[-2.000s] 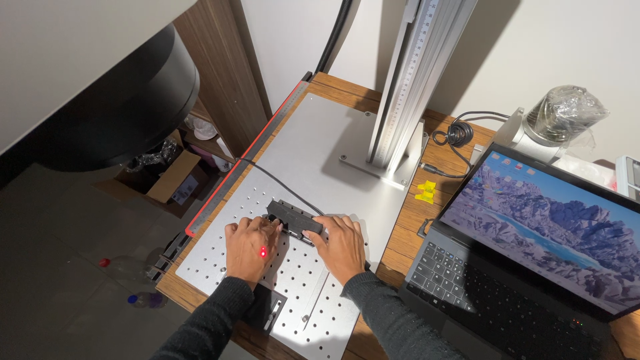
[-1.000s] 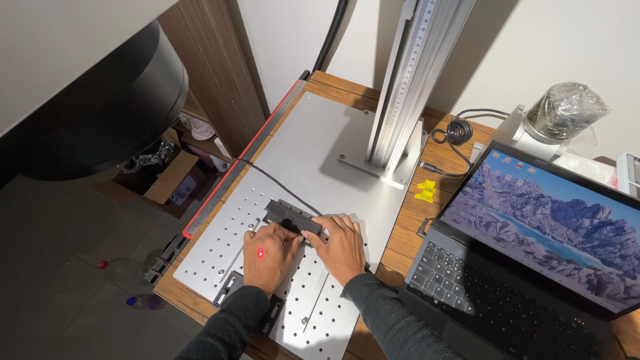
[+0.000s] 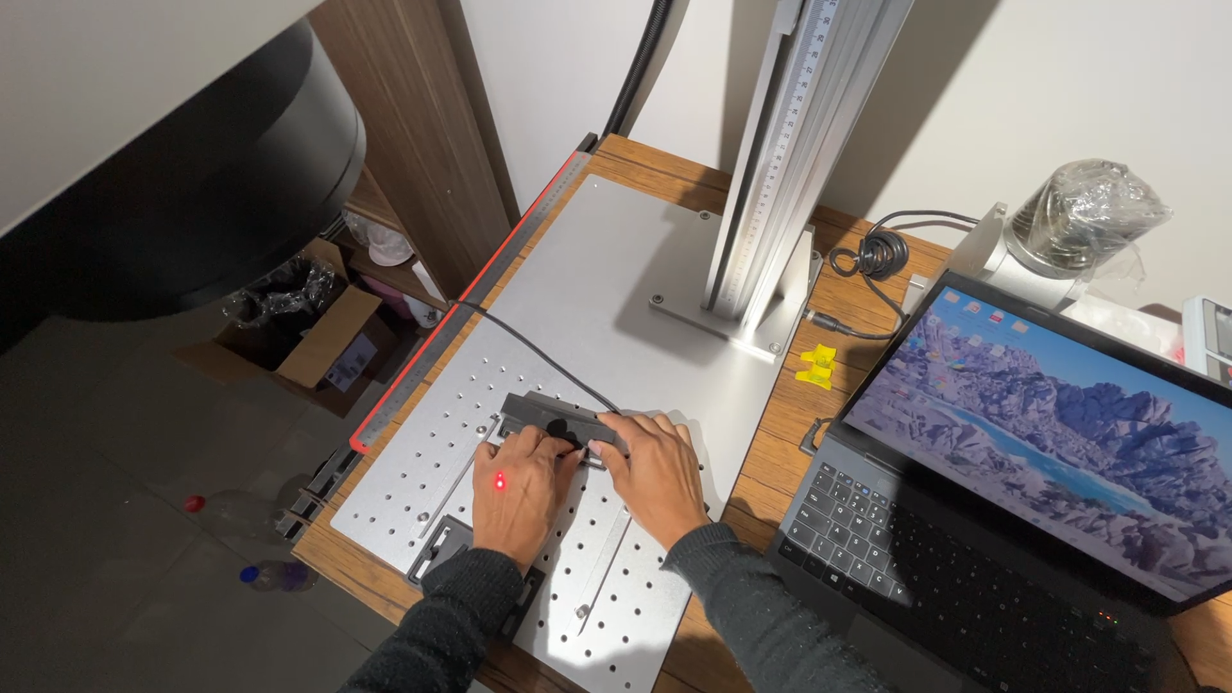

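Observation:
A dark elongated block (image 3: pixel 553 416) sits over the perforated metal base plate (image 3: pixel 635 289), with a thin black cable running up to its right part. My left hand (image 3: pixel 520 486) is at its near side, fingertips bent in against the block's lower edge, a red light spot on the back of the hand. At the right end, my right hand (image 3: pixel 656 472) grips the block between thumb and fingers. Both sets of fingertips nearly meet; what lies between them is hidden. A black slotted bracket (image 3: pixel 445 549) lies on the plate beside my left wrist.
An aluminium column with a scale (image 3: pixel 794 164) rises from the plate. At right are a laptop (image 3: pixel 962 481), yellow clips (image 3: pixel 817 367) and a coiled cable (image 3: pixel 881 255). A red-edged steel ruler (image 3: pixel 481 289) lines the table's left edge. A large black cylinder (image 3: pixel 231 173) hangs at upper left.
My left hand has shifted slightly along the block's near side since two seconds ago. The black slotted bracket by my left wrist shows more than in the oldest frame. My right hand stays at the block.

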